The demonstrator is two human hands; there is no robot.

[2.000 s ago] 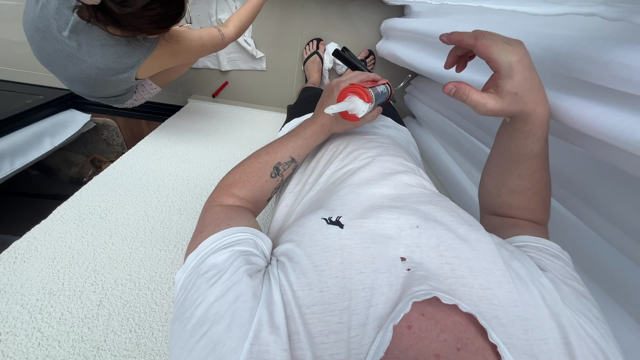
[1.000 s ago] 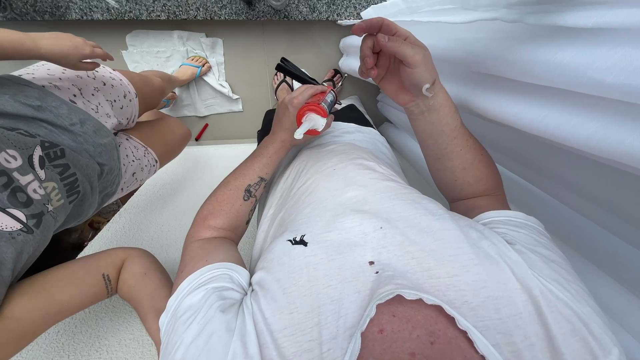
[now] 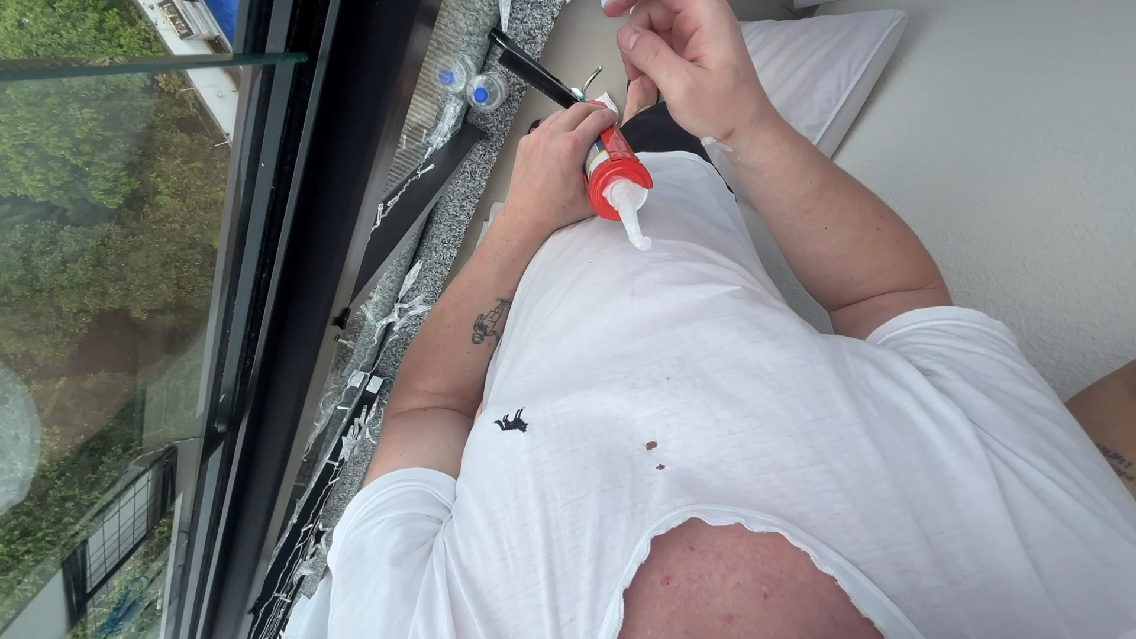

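Note:
My left hand (image 3: 552, 169) is closed around a caulking gun (image 3: 537, 69) with a red sealant cartridge (image 3: 612, 158). Its whitish nozzle (image 3: 628, 209) points back toward my body, with a white blob at the tip. The gun's black end extends past my hand toward the granite ledge. My right hand (image 3: 688, 62) is raised at the top of the view, its fingers loosely bent and partly cut off by the edge. No tool shows in it. White residue marks a fingertip and the wrist. Below both hands is my white T-shirt (image 3: 674, 355).
A black window frame (image 3: 293, 293) with glass stands at the left. Beside it runs a speckled granite ledge (image 3: 444, 240) with plastic bottles (image 3: 487, 91) and tangled string lights (image 3: 399, 311). A white cushion (image 3: 825, 71) lies at upper right. Another person's arm (image 3: 1105, 426) enters at right.
The view has swung strongly toward the window. My left hand has kept its hold on the caulking gun. The other person, at the left before, now shows only an arm at the right.

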